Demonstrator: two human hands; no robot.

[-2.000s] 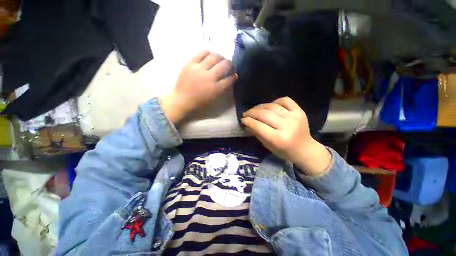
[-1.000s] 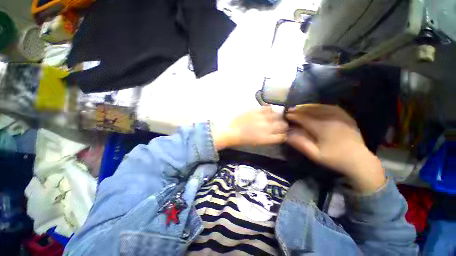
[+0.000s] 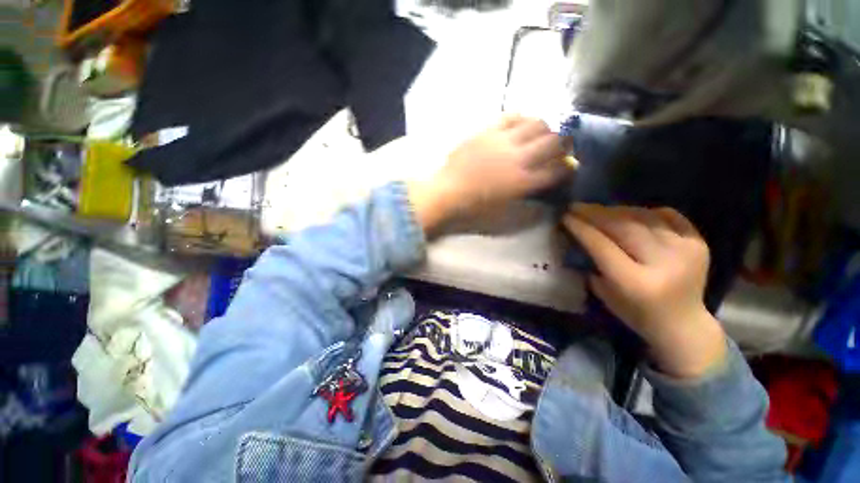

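A black fabric piece point(image 3: 698, 174) lies under and right of the sewing machine head point(image 3: 693, 57), on the pale machine bed point(image 3: 500, 259). My left hand point(image 3: 504, 174) pinches the fabric's left edge close to the needle area, fingers bent. My right hand point(image 3: 646, 264) holds the same edge nearer to me, thumb and fingers closed on it. The needle and presser foot cannot be made out. A larger black garment part point(image 3: 255, 85) lies on the table to the left.
At left are an orange basket point(image 3: 104, 24), a yellow box point(image 3: 107, 179), a clear-wrapped box point(image 3: 212, 226) and white cloth point(image 3: 132, 330). At right are red cloth point(image 3: 797, 396) and a blue bin point(image 3: 842, 316). Dim orange-red handles point(image 3: 787, 222) show right of the fabric.
The view has swung left since the first frame. Since the second, my left hand has moved up toward the needle area, and my right hand has moved slightly down and right, opening a gap between them.
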